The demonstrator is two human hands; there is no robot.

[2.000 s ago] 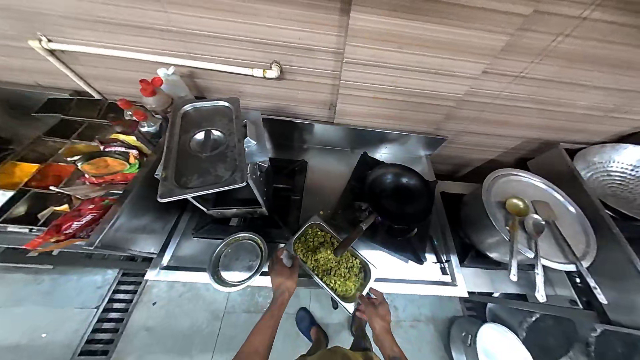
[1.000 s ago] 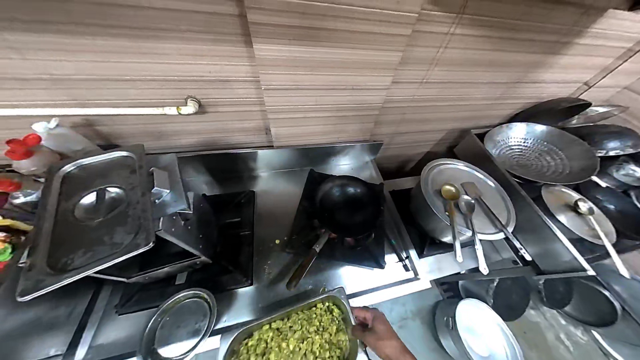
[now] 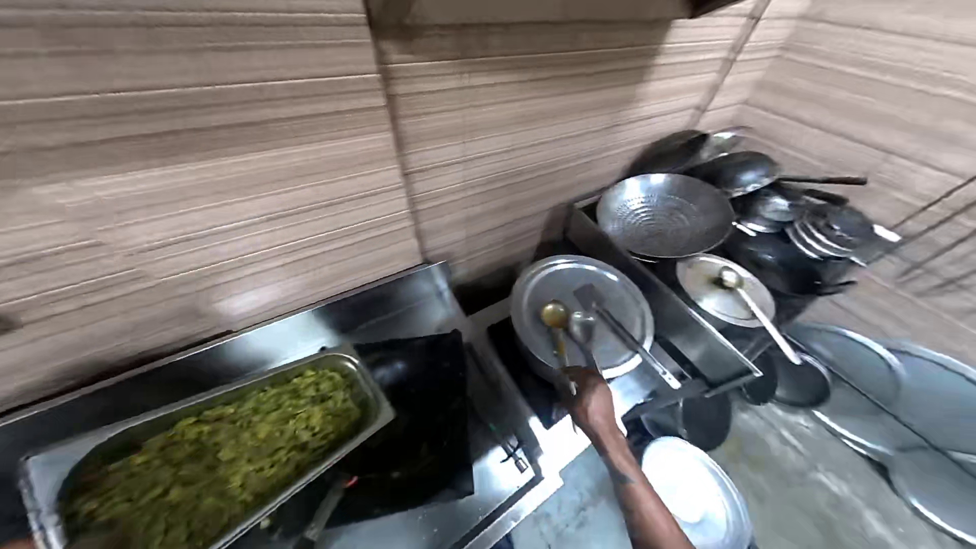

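A rectangular steel food pan (image 3: 374, 393) of chopped green food (image 3: 252, 450) is tilted over the stove at the lower left. Only slivers of my left hand (image 3: 95, 540) show at its near left corner, around the rim. My right hand (image 3: 591, 400) closes around the handle of a steel spoon (image 3: 582, 328) on the round metal lid (image 3: 534, 282) of a pot. Beside it lies a ladle with a golden bowl (image 3: 555, 314), its handle close to my fingers. A flat metal turner (image 3: 625, 332) rests at the right of the lid.
A perforated metal bowl (image 3: 663, 213) and stacked dark pans (image 3: 736, 174) stand on the back right burners. Nearer is a lidded pot (image 3: 705, 286) with a ladle (image 3: 762, 316) across it. A white round lid (image 3: 694, 488) sits low by the stove. Large round metal lids (image 3: 846, 366) are at right.
My right hand has left the pan's rim and reached to the utensils on the pot lid. The pan now covers the wok's place on the stove. The view has swung right.
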